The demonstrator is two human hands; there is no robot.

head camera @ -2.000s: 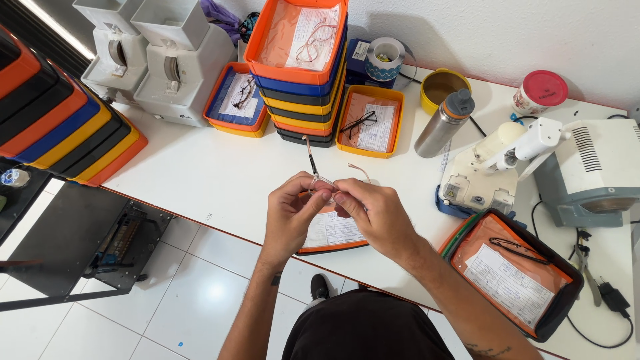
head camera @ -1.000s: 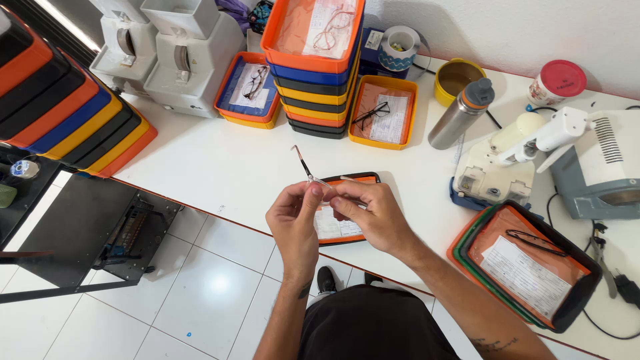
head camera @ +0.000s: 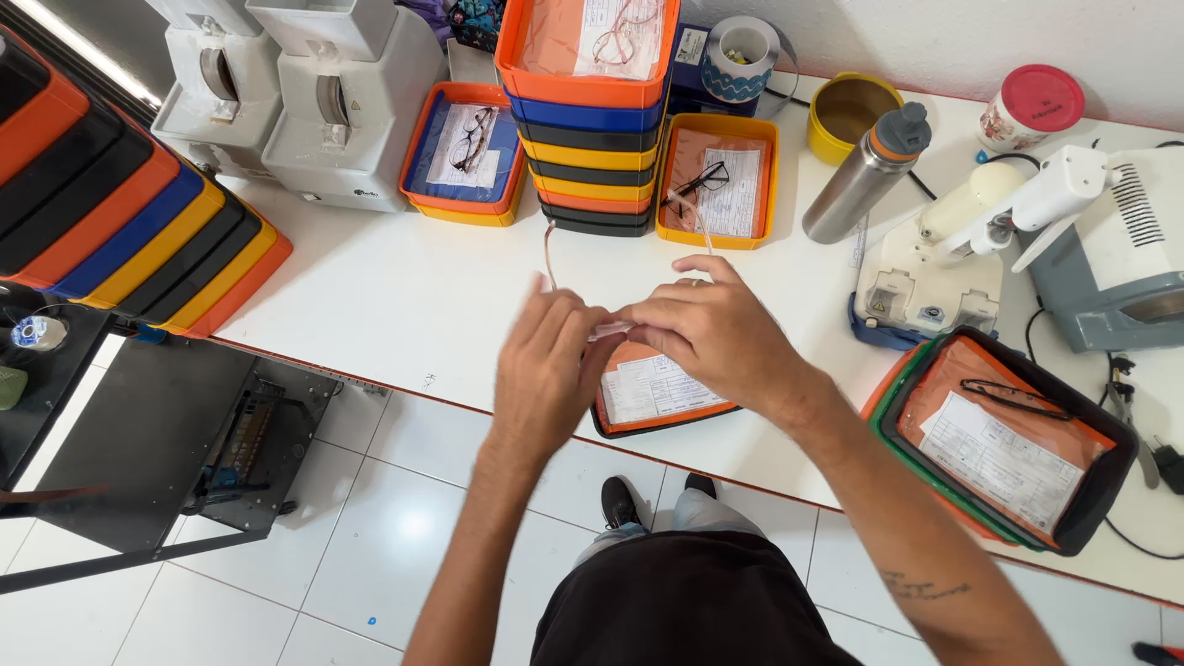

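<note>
Both my hands meet over a job tray, pinching a pair of clear-framed eyeglasses [head camera: 609,328] at its front. My left hand [head camera: 557,356] grips one side, with a thin temple arm rising behind its fingers. My right hand [head camera: 717,328], a ring on one finger, grips the other side; the second temple arm points up past it. My fingers hide most of the frame and lenses. Below the hands lies the dark-rimmed tray [head camera: 606,431] with an orange lining and a written paper slip [head camera: 657,388].
Stacked colored trays [head camera: 592,153] stand behind my hands, beside a yellow tray [head camera: 772,176] with black glasses. A steel bottle [head camera: 865,176], a white lens device [head camera: 934,264] and nested trays [head camera: 1124,481] are at the right. Two grey machines [head camera: 347,120] and a tray stack [head camera: 139,217] stand left.
The fingers of both hands have shifted on the glasses; a right-hand finger is now raised. Both temple arms now point up, while the left one leaned to the left before.
</note>
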